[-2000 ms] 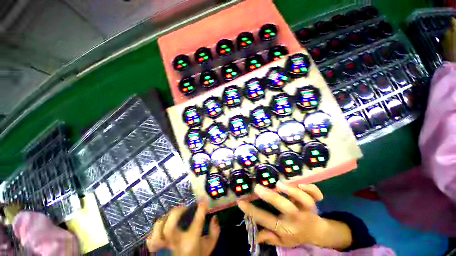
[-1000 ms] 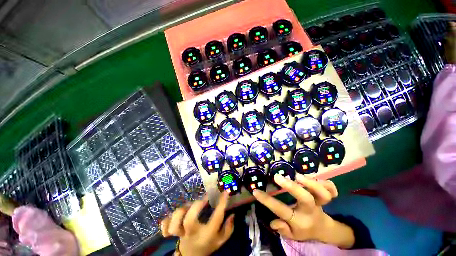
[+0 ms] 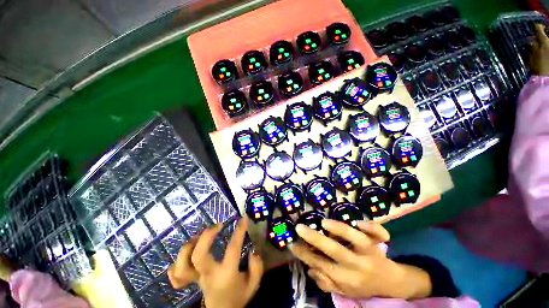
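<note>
Round smartwatch heads (image 3: 325, 191) lie in four rows on a beige cardboard sheet (image 3: 430, 162). Most screens show blue-white faces; the nearest row is darker with small coloured icons, and its leftmost head (image 3: 281, 233) shows a green patch. Some screens glare white. My right hand (image 3: 349, 255) is over the near edge of the sheet, its fingertips touching the second head of the nearest row and partly covering its neighbours. My left hand (image 3: 220, 264) is left of the sheet's near corner, fingers apart and holding nothing, over the edge of an empty clear blister tray (image 3: 159, 219).
A salmon board (image 3: 204, 51) lies under the sheet, bearing a tray of icon-screen watches (image 3: 281, 53). Other watch trays lie right (image 3: 475, 99) and far left (image 3: 45, 210). A yellow-white paper (image 3: 105, 283) is at lower left. Pink sleeves (image 3: 530, 168) show at both sides.
My left hand has moved left, off the sheet's near corner. My right hand has shifted slightly left to the second head. The white glare on the screens has moved up a row.
</note>
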